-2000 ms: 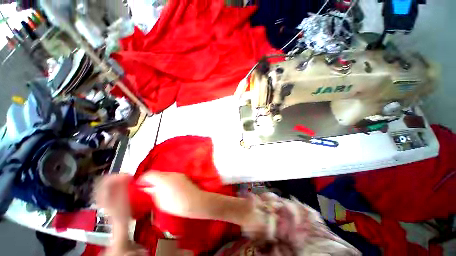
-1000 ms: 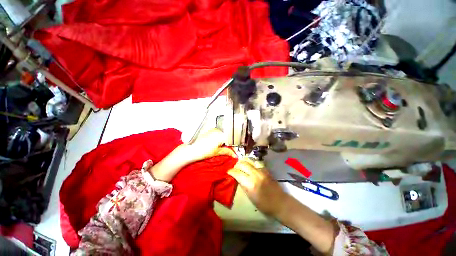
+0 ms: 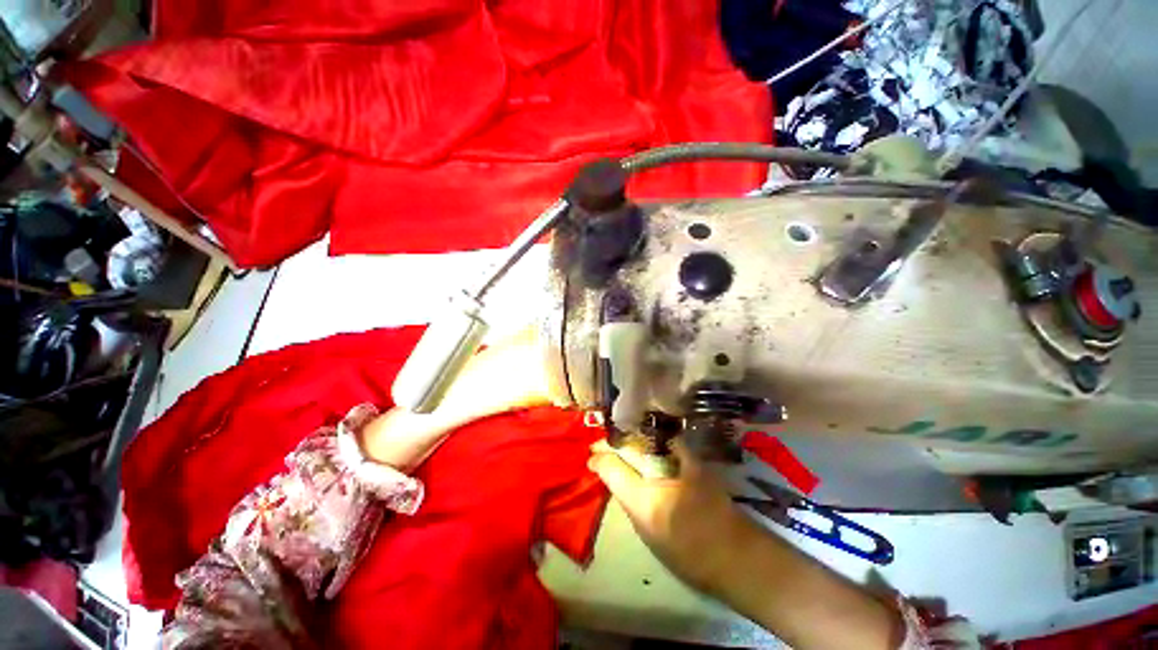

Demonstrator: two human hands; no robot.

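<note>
The red garment piece (image 3: 445, 533) lies on the table left of the needle, its right end under the front of the sewing machine head (image 3: 787, 343). My left hand (image 3: 514, 377) lies at the cloth's back edge, partly behind the white lamp (image 3: 441, 356); its fingertips are hidden by the head. My right hand (image 3: 667, 498) is in front of the needle area, its fingertips at the cloth's right edge. Whether either hand pinches the cloth is hidden. The presser foot and needle are mostly hidden.
Blue thread snips (image 3: 832, 531) and a red scrap (image 3: 781, 461) lie on the bed right of my right hand. A larger red fabric pile (image 3: 432, 102) is behind. A patterned bundle (image 3: 889, 76) is behind the head. Dark machine parts (image 3: 64, 343) stand left.
Two seconds ago both hands were blurred at the lower left, away from the machine; they then came to the needle area with the cloth. Since one second ago, the view has moved closer to the head.
</note>
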